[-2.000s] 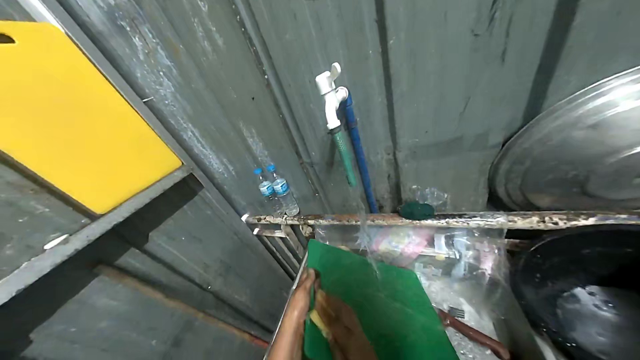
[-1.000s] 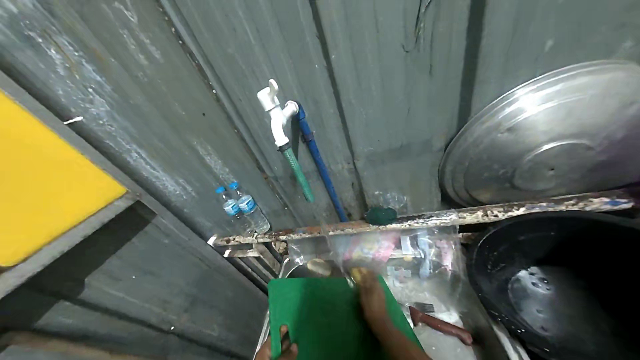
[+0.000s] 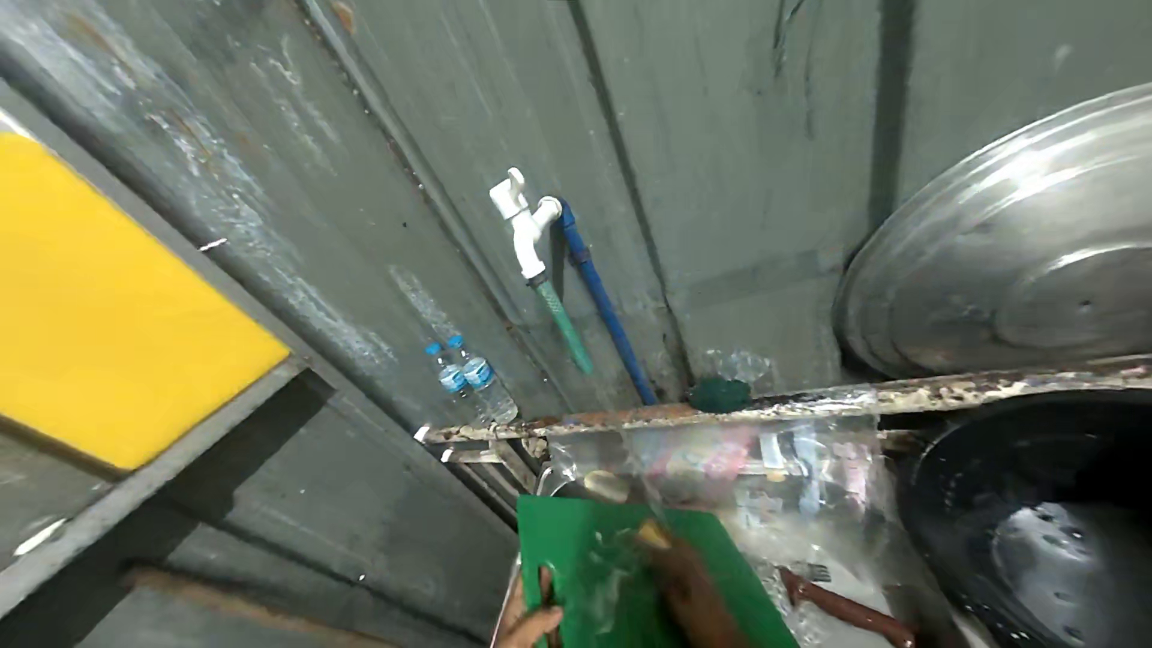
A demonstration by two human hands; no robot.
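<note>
A green plastic cutting board [image 3: 576, 549] leans over the sink basin at the bottom centre, wet with streaks of suds or water. My left hand [image 3: 531, 612] grips it at its lower left, fingers through the handle slot. A yellow sponge [image 3: 654, 534] is held in my right hand [image 3: 688, 585], which is blurred and lies against the board's face. Right of the board, a brown-handled utensil [image 3: 846, 610] rests in the basin beside a fork [image 3: 817, 572]. Above stands a white plastic tap [image 3: 525, 225] with a short green hose [image 3: 565, 326] on its spout.
A blue pipe [image 3: 607, 315] runs down the metal wall. Two small water bottles [image 3: 486, 387] and a green scouring pad [image 3: 720, 394] sit on the rusty ledge [image 3: 810, 405]. At right are a large metal lid [image 3: 1008, 261] and black basin [image 3: 936, 504]; a yellow board [image 3: 117, 306] is at left.
My right hand with the sponge has moved down the board from near its top edge. The board's face, plain green a second ago, now shows pale wet streaks.
</note>
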